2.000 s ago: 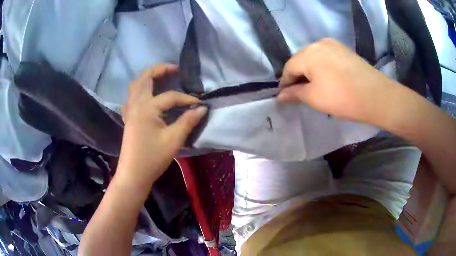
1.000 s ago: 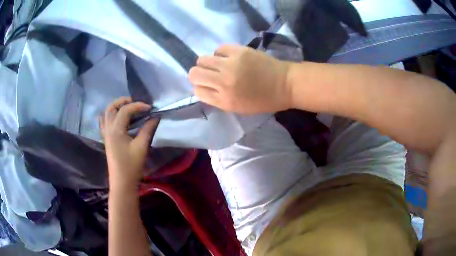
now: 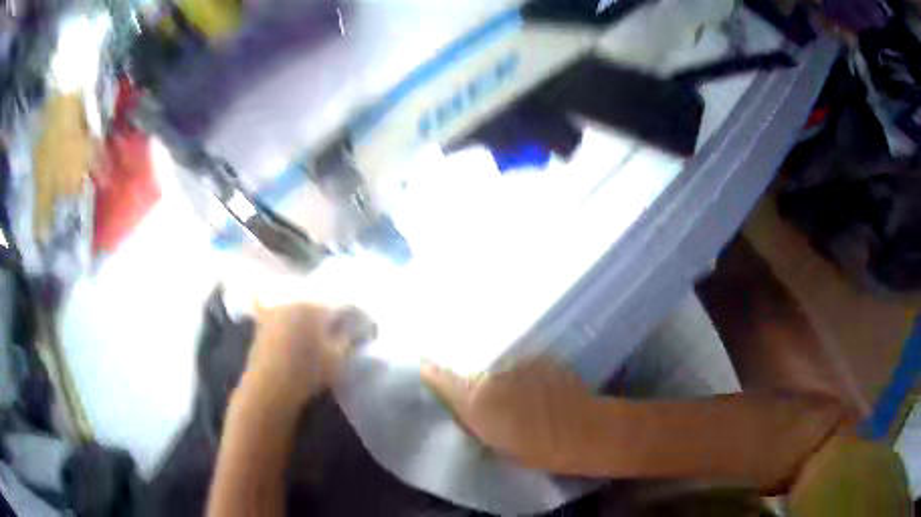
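Note:
The light grey garment piece (image 3: 404, 429) hangs over the near edge of the machine table, partly under both hands, with dark grey cloth (image 3: 318, 470) beside it. My left hand (image 3: 288, 348) holds the cloth left of centre, just in front of the needle area (image 3: 379, 237). My right hand (image 3: 515, 404) lies on the light cloth at the table's front edge, with its fingers pointing left. The frame is blurred and the bright light hides the fingertips and the cloth's upper edge. The sewing machine (image 3: 444, 101) has a white head with a blue stripe.
The white table top (image 3: 545, 232) is glaringly lit. A grey ruler strip (image 3: 687, 222) runs along its near edge. A black flat rectangle (image 3: 636, 101) and a bright blue scrap (image 3: 522, 153) lie behind. A brown cardboard box (image 3: 858, 313) with blue tape is at right. Red cloth (image 3: 126, 182) shows at far left.
The view has swung from the lap to the machine table. Both hands have carried the light cloth from over the lap to in front of the needle area.

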